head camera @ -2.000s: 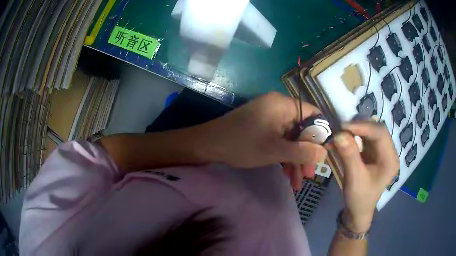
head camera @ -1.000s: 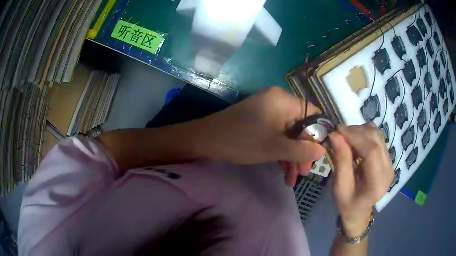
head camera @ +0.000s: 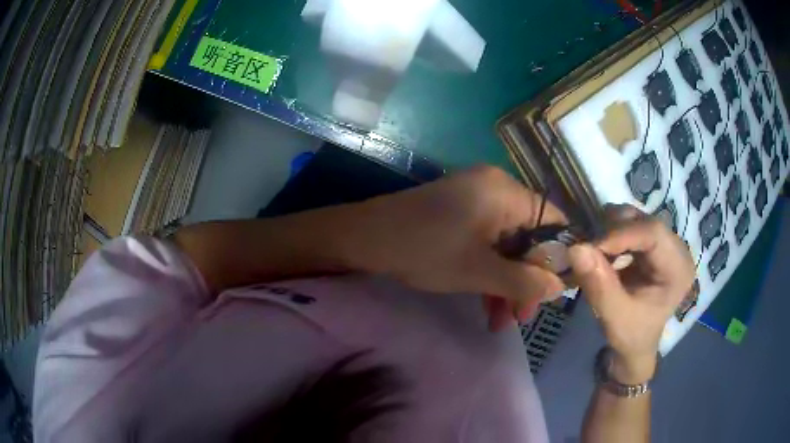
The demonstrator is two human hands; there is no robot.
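Note:
My left hand (head camera: pixel 472 234) reaches in from the left and holds a dark speaker unit with a round silvery centre (head camera: pixel 547 254) between thumb and fingers. A thin dark lead rises from it. My right hand (head camera: pixel 637 272) has thumb and fingertips pinched at the speaker's right edge; the exact grip is blurred. A small pale piece (head camera: pixel 622 261) shows at the right fingers; I cannot tell what it is. Just beyond is a white foam tray (head camera: pixel 589 130) with rows of dark speakers and one tan empty pocket (head camera: pixel 618 126) at its near corner.
The foam tray lies on stacked tan trays (head camera: pixel 528 138). A pale white fixture (head camera: pixel 372 39) stands on the green mat (head camera: pixel 268 22), with a green label (head camera: pixel 234 60) at its left. Tall tray stacks (head camera: pixel 69 78) rise at the left. Red wires (head camera: pixel 637 10) lie at the back.
The speaker stays in my left hand but sits slightly lower and looks more tilted. My right fingers have shifted slightly at its edge. The view has moved a little.

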